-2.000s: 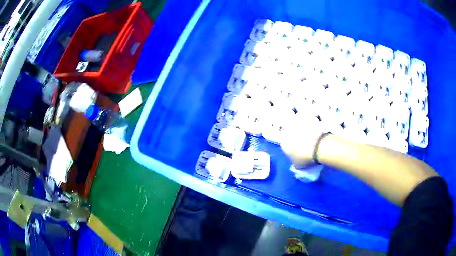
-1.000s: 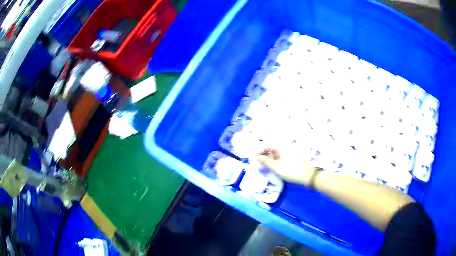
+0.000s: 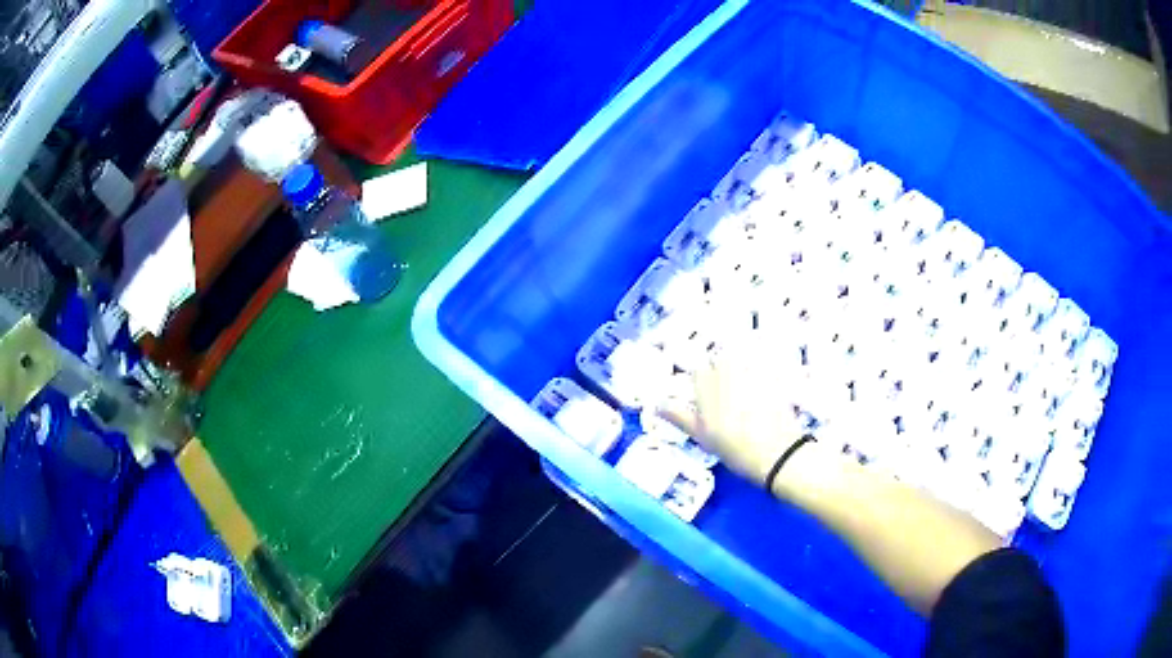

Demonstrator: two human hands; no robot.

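Note:
White plastic units (image 3: 887, 309) lie in close rows in the blue tote (image 3: 495, 276), strongly overexposed. Two units, one of them here (image 3: 666, 473), lie at the tote's near left corner, in front of the rows. My right hand (image 3: 722, 401) reaches in from the lower right, with a dark sleeve and a black band at the wrist. Its fingers point down at the near left edge of the rows, touching or just above a unit. Glare hides whether they grip it. My left hand is not in view.
Left of the tote is a green mat (image 3: 347, 411) with a blue-capped clear bottle (image 3: 337, 229) and white wipes. A red crate (image 3: 373, 77) and blue sheet (image 3: 566, 77) lie behind. One white unit (image 3: 197, 587) lies on blue sheeting at lower left.
The view has shifted, so the tote sits further right. My right hand has moved left along the near edge of the rows. The single unit earlier seen under my wrist no longer shows there.

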